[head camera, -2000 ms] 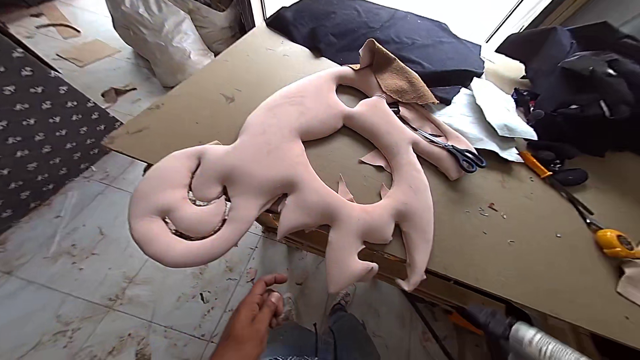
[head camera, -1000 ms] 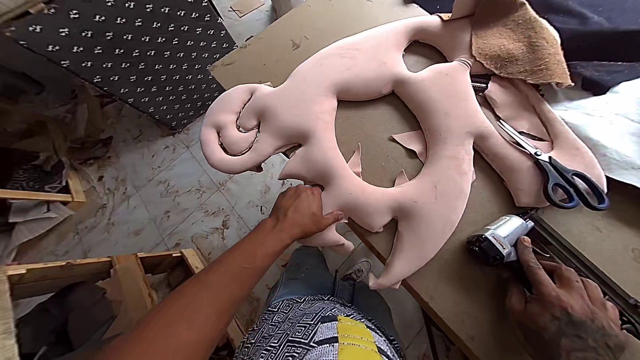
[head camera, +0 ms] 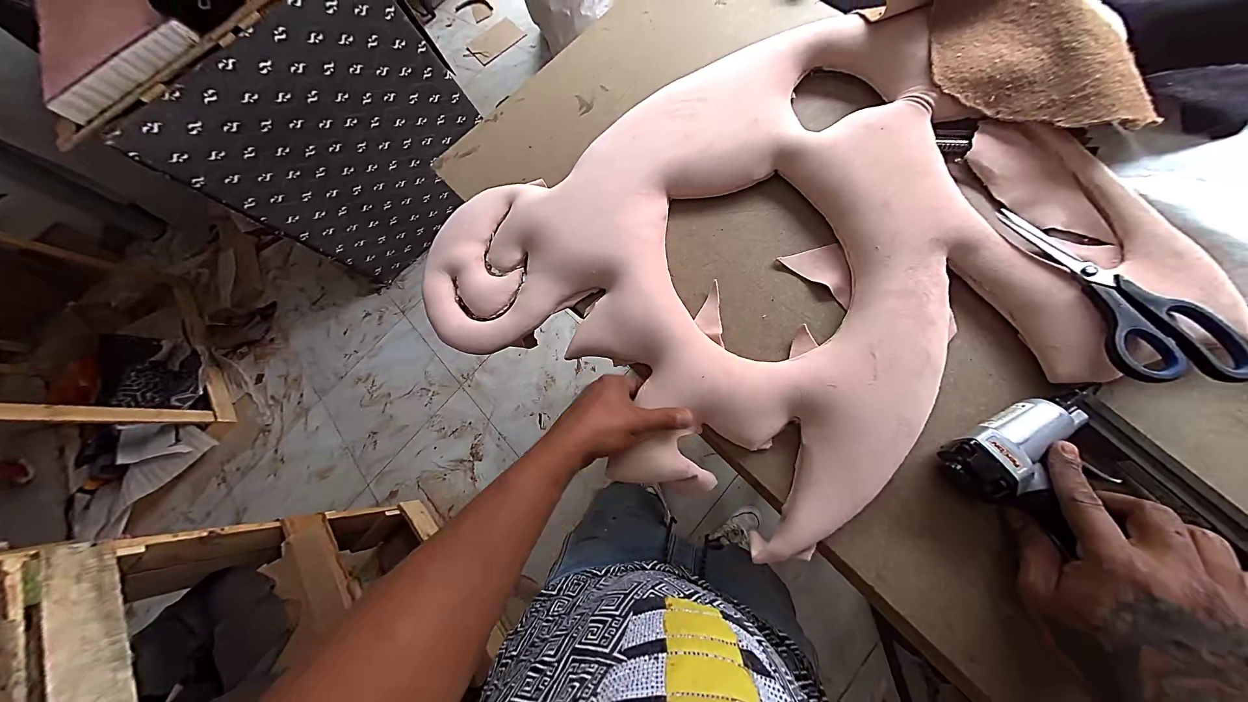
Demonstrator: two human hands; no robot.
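Observation:
A padded shape covered in pale pink leather (head camera: 877, 205), with a curled end and a large round opening, lies on the worktable (head camera: 531, 127) and overhangs its near edge. My left hand (head camera: 624, 419) grips one of its lower points, thumb on top and fingers underneath. At the right, my right hand (head camera: 1121, 536) is around the body of a pneumatic staple gun (head camera: 1024, 448), which rests on the table. Scissors with dark handles (head camera: 1121, 283) lie partly spread on the shape's right arm. A piece of tan suede (head camera: 1038, 63) covers part of its upper end.
A tall panel covered in patterned dark fabric (head camera: 292, 107) stands at the upper left. Wooden frames (head camera: 205, 536) are at the lower left, on a tiled floor (head camera: 429, 419) strewn with scraps. White material (head camera: 1185, 175) and dark cloth (head camera: 1189, 39) lie at the table's right.
Two seconds ago my left hand was apart from the padded shape; it now grips a lower point. My right hand has come into view at the staple gun. The view has shifted closer.

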